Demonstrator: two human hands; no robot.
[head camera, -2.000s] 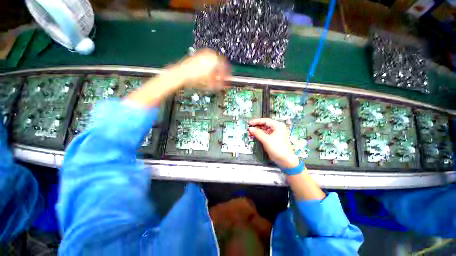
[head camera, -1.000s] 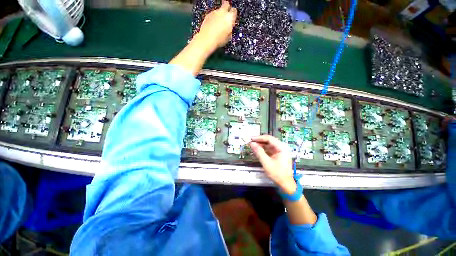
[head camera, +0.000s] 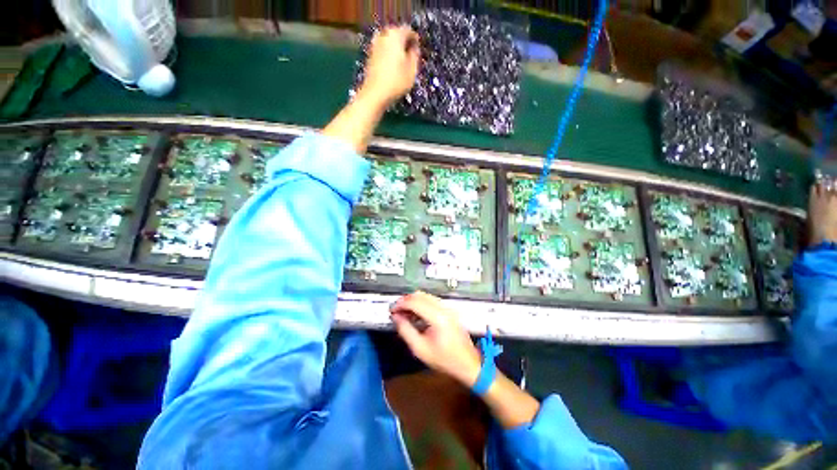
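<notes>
My left hand reaches over the line to the left part of a dark, silvery heap of small components. Its fingers are bent at the heap; whether they hold a part cannot be told. My right hand, with a bright blue wrist strap, is over the pale line rail, thumb and fingertips close together; any part between them is too small to tell. Green circuit boards sit in dark-framed carriers behind the rail. My left sleeve hides part of one carrier.
A blue coiled cord crosses the view above the boards. A second component heap lies farther right on the green mat. A white fan stands at back left. Another person's hand is at the right edge.
My left hand moved from above the carriers to the heap and is still there. My right hand has left the board and moved left and nearer my body, to the rail.
</notes>
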